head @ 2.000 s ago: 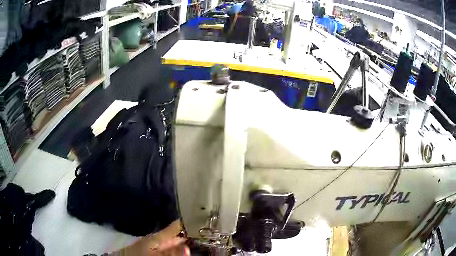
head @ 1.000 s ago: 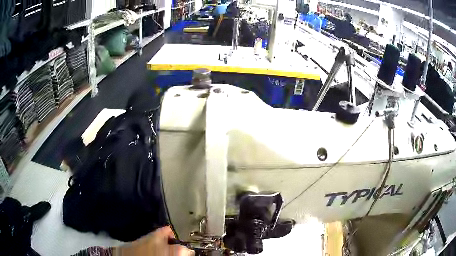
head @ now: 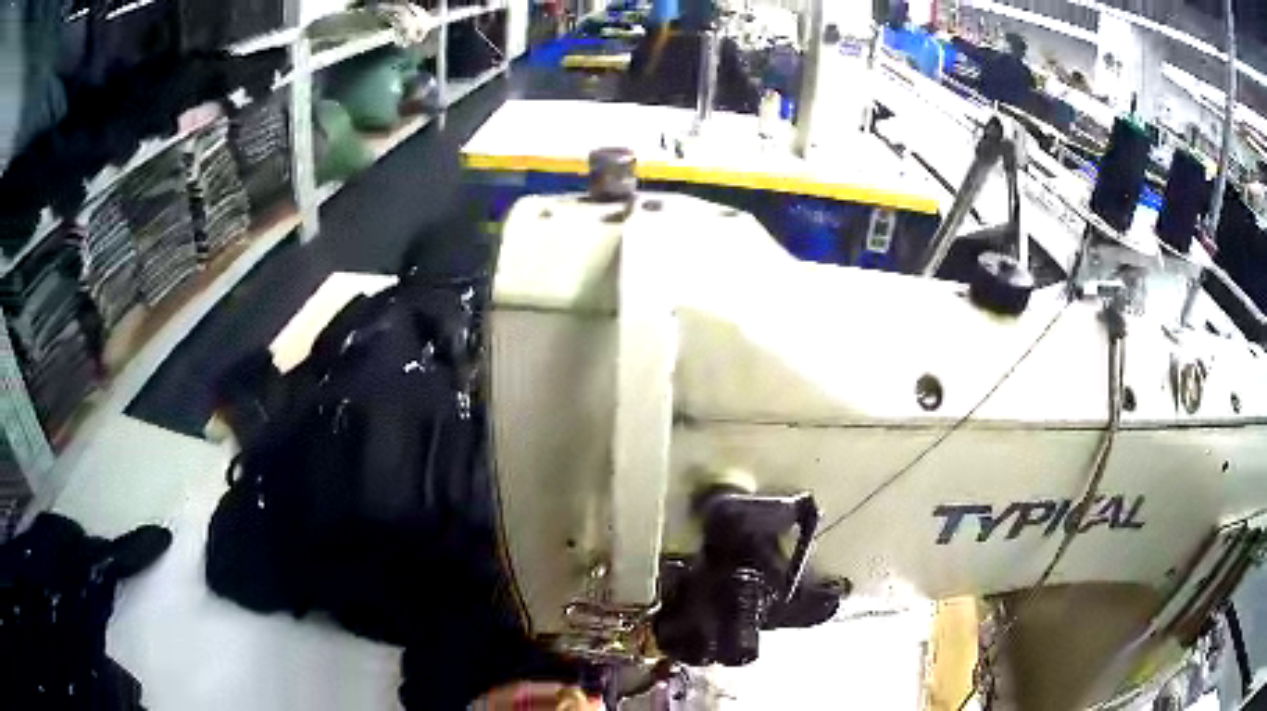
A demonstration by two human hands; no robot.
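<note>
The cream sewing machine head (head: 556, 417) stands in front of me, with the presser foot and needle area (head: 605, 632) at its lower end. A dark ribbed attachment (head: 736, 583) sits on its front. A large heap of black workpieces (head: 361, 472) lies left of the head. Black fabric (head: 452, 670) reaches from the heap's lower side towards the needle area. My left hand (head: 539, 696) shows only as a few blurred fingers at the bottom edge, against this fabric; its grip cannot be made out. My right hand is not in view.
A smaller black pile (head: 63, 611) lies at the lower left on the white table (head: 209, 653). An open brown box (head: 1077, 646) is at the lower right. Dark thread cones (head: 1120, 181) stand behind the arm. Shelves with folded stacks (head: 153, 250) are at left.
My left hand has moved right and down, with less of it showing. Black fabric now shows at the bottom beside it, left of the needle area. The camera view has shifted slightly.
</note>
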